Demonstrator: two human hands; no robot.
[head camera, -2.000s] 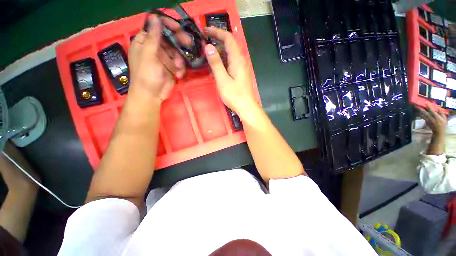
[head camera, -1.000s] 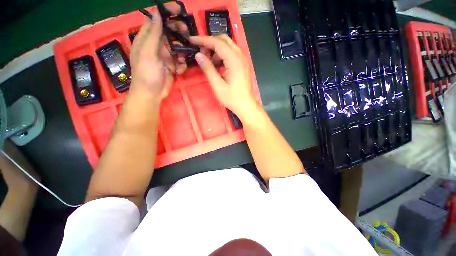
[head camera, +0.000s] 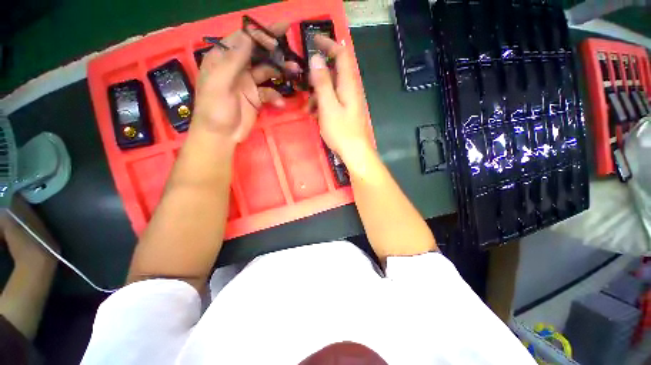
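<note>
My left hand (head camera: 232, 85) holds thin black housing frames (head camera: 263, 39) above the red turnover tray (head camera: 178, 158). One frame sticks up tilted between its fingers. My right hand (head camera: 334, 96) is beside it, fingers bent near the frames and over the upper right pocket; whether it grips anything is unclear. Black phone units lie in the tray: one at the far left (head camera: 130, 114), one beside it (head camera: 171, 95), one at the upper right (head camera: 318, 37), partly covered by my right hand. Another shows at the lower right (head camera: 337, 168). A gold spot shows between my hands.
A loose frame (head camera: 431, 148) lies on the dark green bench between the red tray and stacked glossy black blister trays (head camera: 514, 128). A dark flat panel (head camera: 415, 46) lies beyond it. A pale green fan (head camera: 43, 167) stands left. Another red tray (head camera: 603, 107) is at far right.
The red tray sits slightly further right in view. My right hand has opened a little and moved up and right from the frames. The far-right tray has changed position since the earliest frame.
</note>
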